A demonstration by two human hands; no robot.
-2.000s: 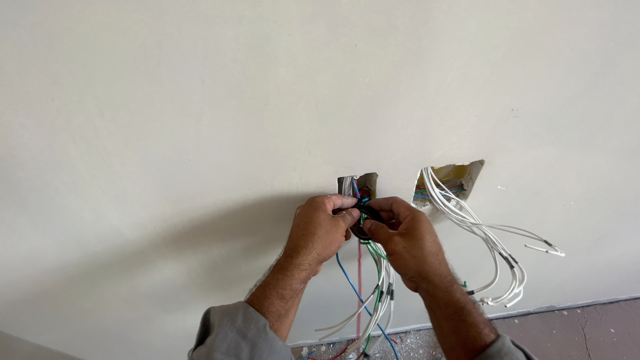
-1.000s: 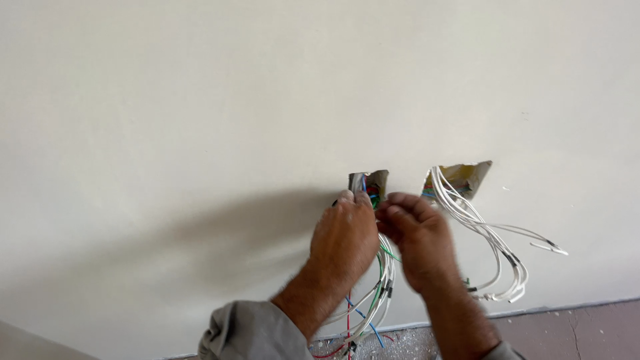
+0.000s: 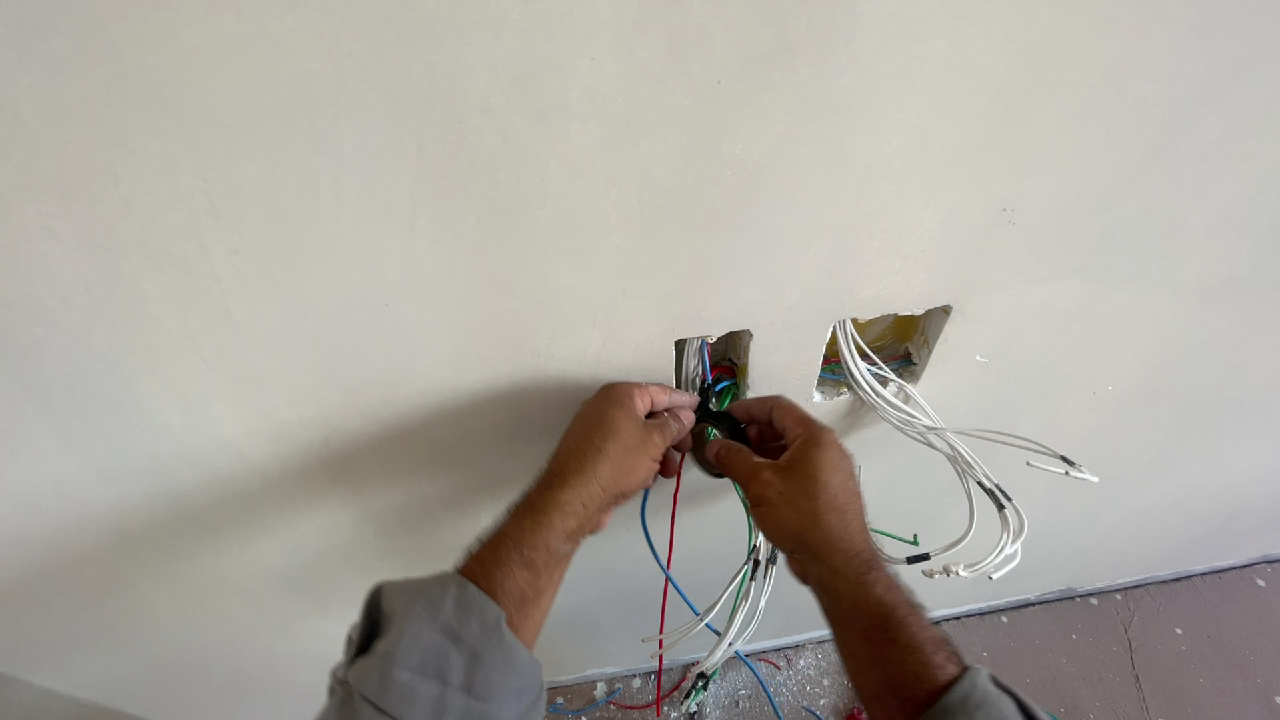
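Observation:
Just below the left wall box (image 3: 740, 350), a roll of black electrical tape (image 3: 712, 458) is in my right hand (image 3: 800, 470), between thumb and fingers. My left hand (image 3: 640, 440) pinches black tape at the wires with thumb and forefinger. Blue, red and green wires show inside the box above my fingertips. A red wire (image 3: 668, 580), a blue wire (image 3: 655, 545) and a bundle of white cables (image 3: 745, 610) with black tape bands hang down below my hands. My fingers hide where the tape meets the wires.
Right of my hands, a second wall opening (image 3: 925, 340) has several white cables (image 3: 945, 440) hanging out, with black bands near their ends. A green wire end (image 3: 900, 537) sticks out beneath. Wire scraps (image 3: 590, 705) and white debris lie on the floor (image 3: 1140, 640) along the wall.
My left hand has drawn down and left from the box opening, where it was a second ago. The tape roll, hidden then, shows again between my hands.

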